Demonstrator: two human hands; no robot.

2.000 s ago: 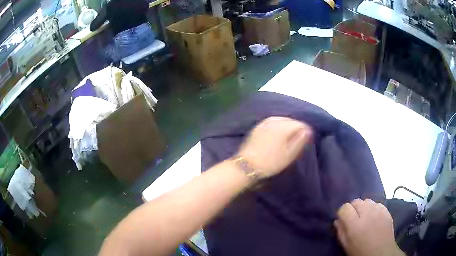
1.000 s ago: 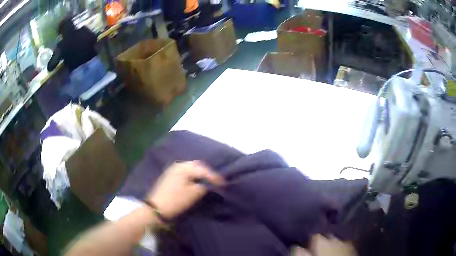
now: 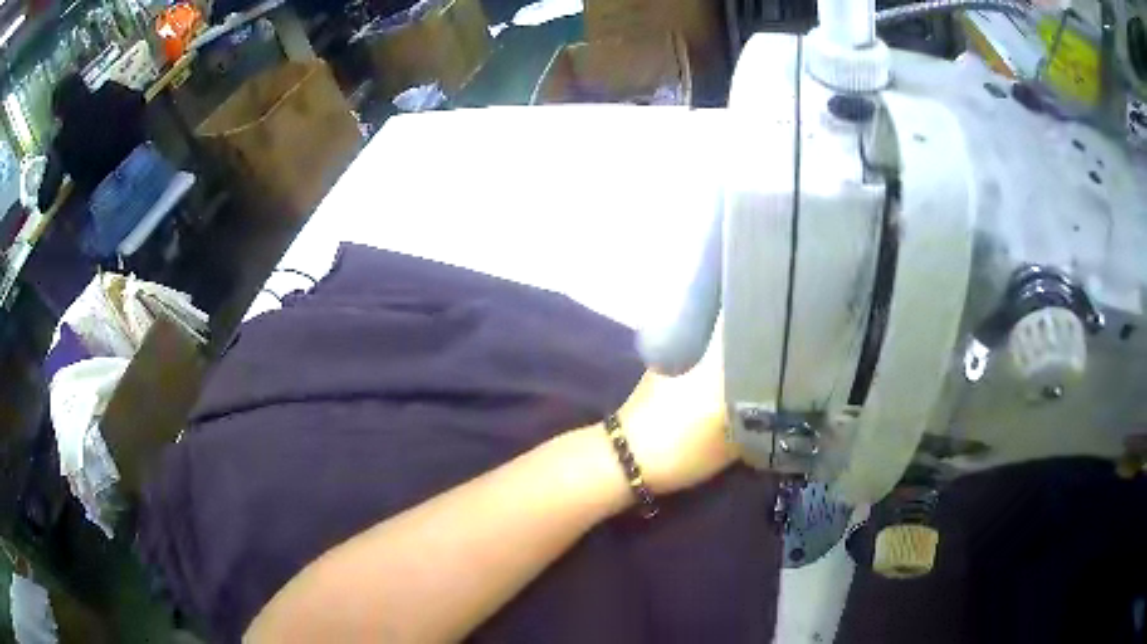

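Observation:
The dark plum-purple garment piece (image 3: 415, 377) lies spread over the left part of the white machine table (image 3: 528, 176), left of the sewing machine head (image 3: 843, 289). My left hand (image 3: 689, 421), with a beaded bracelet at the wrist, reaches over the cloth to the left side of the head. Its fingers are hidden behind the head, so its grip does not show. The metal parts under the head (image 3: 815, 522) show beside the cloth's right edge. My right hand is not clearly in view; only a small skin-toned spot shows at the far right edge.
A cream tension knob (image 3: 906, 550) sits low on the head and a white knob (image 3: 1048, 346) higher up. Near-black cloth (image 3: 1006, 554) lies right of the needle area. A box with white cloth (image 3: 151, 390) stands at the left. Cardboard boxes (image 3: 287, 132) and a seated person (image 3: 101, 138) are behind.
The view has swung right and closer to the machine head. My left hand has moved from the middle of the cloth to the head. The cloth lies flatter. My right hand has left clear view.

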